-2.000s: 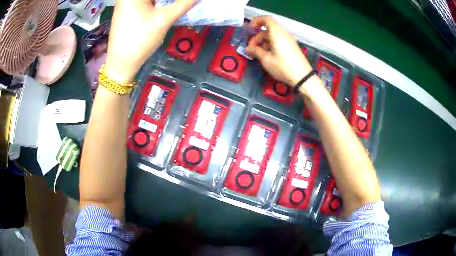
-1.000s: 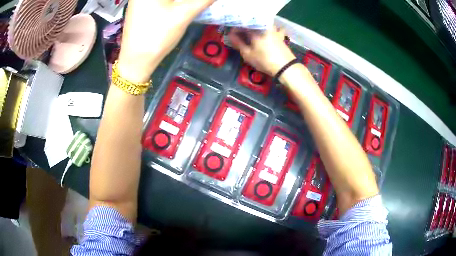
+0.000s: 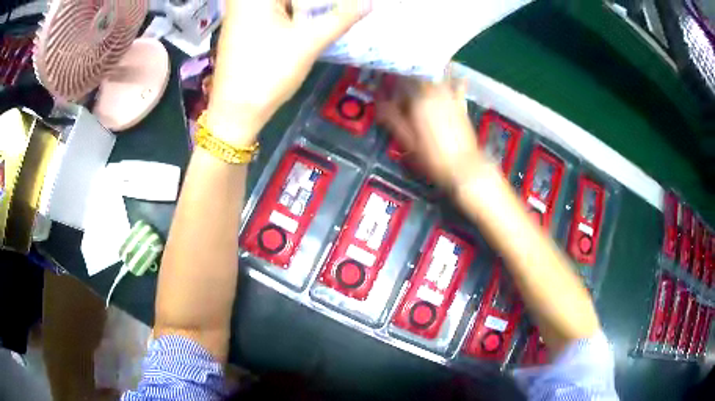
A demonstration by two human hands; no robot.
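My left hand grips the white label strip at the top of the view and is partly cut off by the edge. My right hand is blurred, just below the strip's lower edge, over the back row of the clear blister tray; its fingertips and anything in them cannot be made out. Red units lie in two rows of tray pockets, each with a black ring at one end. My right hand and forearm hide parts of several units.
At left are a pink fan, striped item, white paper pieces, an open gold box and a partly hidden smartphone. A second tray of red units lies at right. A long white stripe crosses behind.
The view has shifted, so the tray and left-side items sit further right and lower. The second tray at right has come into view. My right hand stays near the strip, now more blurred.
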